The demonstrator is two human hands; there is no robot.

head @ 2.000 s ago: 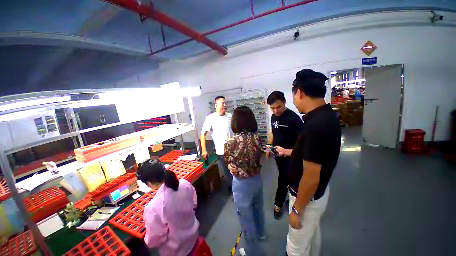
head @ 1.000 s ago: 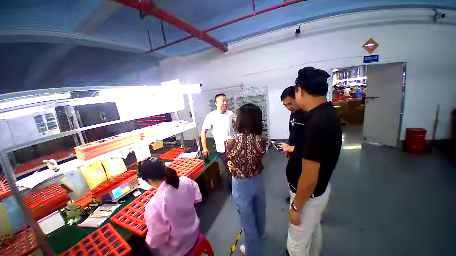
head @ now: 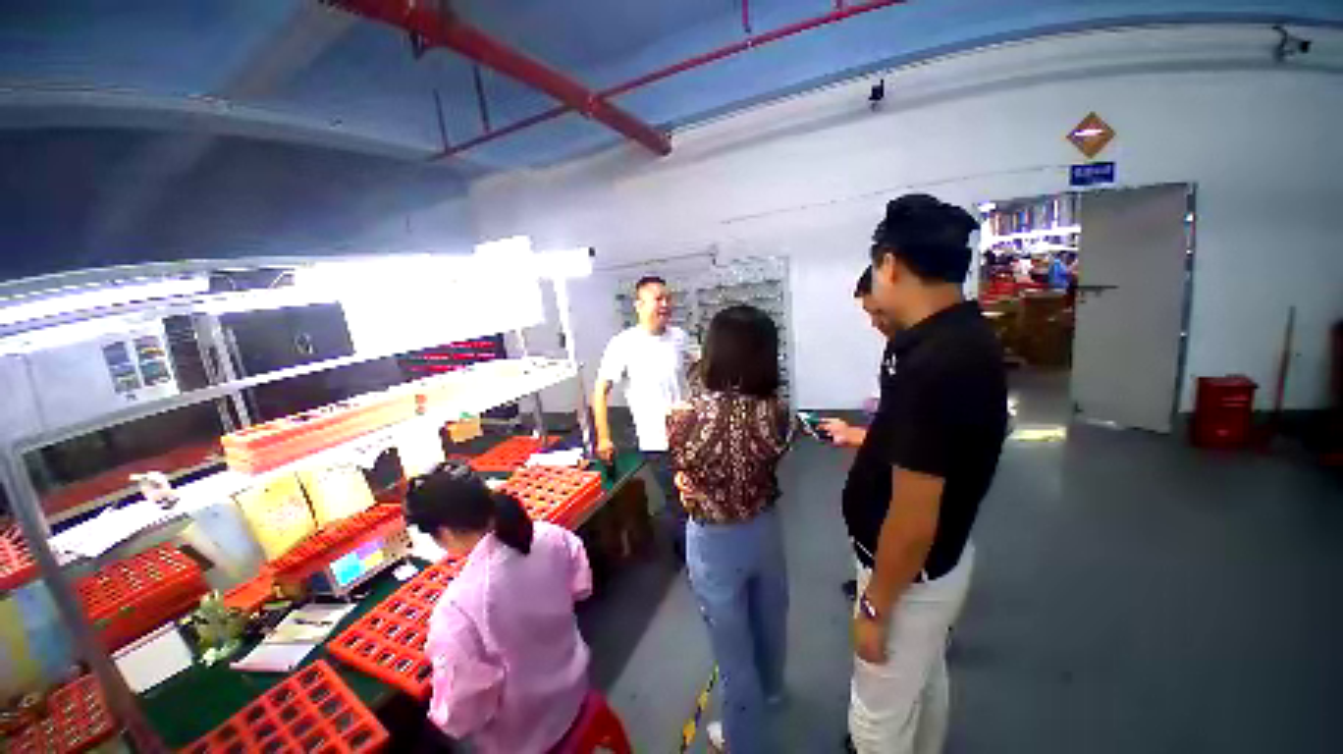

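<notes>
Neither of my hands is in view. Nearest in front of me, an orange-red compartment tray lies at the lower left on the green bench. Small dark units show in its square pockets. A second orange-red tray lies beyond it, partly hidden by a seated person in pink. A device with a lit screen and an open booklet lie behind the trays.
A raised white shelf with tube lights runs over the bench. A person in black stands at the right holding a phone. A person in a patterned top and one in white stand further off. A doorway and red bin are behind.
The other person in black has shifted right and is now mostly hidden behind the nearer one. The seated person's arm has moved slightly.
</notes>
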